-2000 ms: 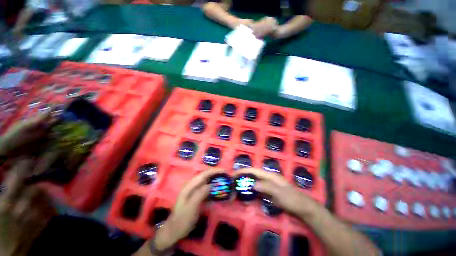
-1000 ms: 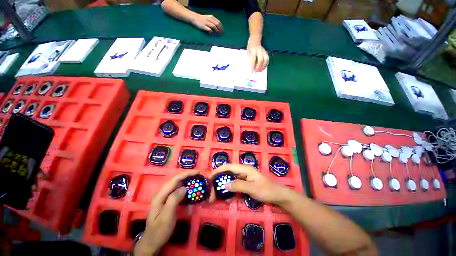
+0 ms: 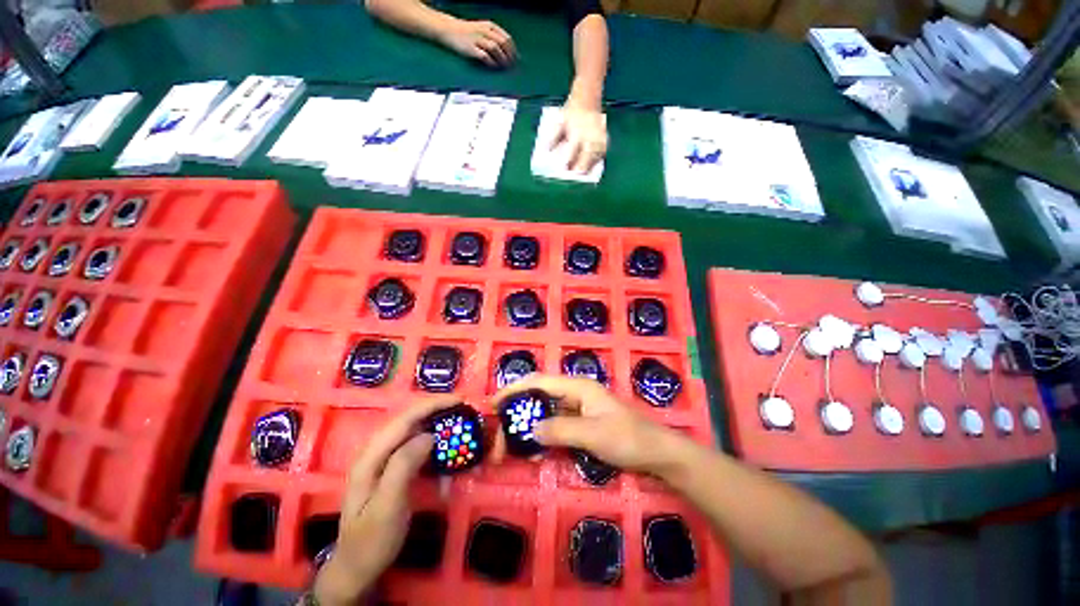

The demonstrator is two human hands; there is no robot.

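My left hand (image 3: pixel 385 479) holds a smartwatch head (image 3: pixel 454 438) whose lit screen shows coloured app dots. My right hand (image 3: pixel 598 426) holds a second smartwatch head (image 3: pixel 524 419), its lit screen showing mostly white dots, with fingers at its right edge. The two watches are side by side with a small gap, above the red-pink foam tray (image 3: pixel 332 404). Dark watches with round sensor backs lie in the upper rows. Flat glossy black watches (image 3: pixel 496 549) lie in the bottom row. My hands and forearms hide some pockets.
A second foam tray (image 3: pixel 237 237) with silver-rimmed watches is at left. A charger board (image 3: pixel 758 310) with white pucks is at right, cables (image 3: pixel 1048 328) beyond it. White printed boxes (image 3: pixel 381 139) lie across the green bench (image 3: pixel 663 71). A person's hand (image 3: pixel 580 140) opposite rests on a small white box.
The phone at left has gone from view. The printed boxes have shifted; the opposite person's hand is now on a separate small box. My hands still hold both lit watches, almost unmoved.
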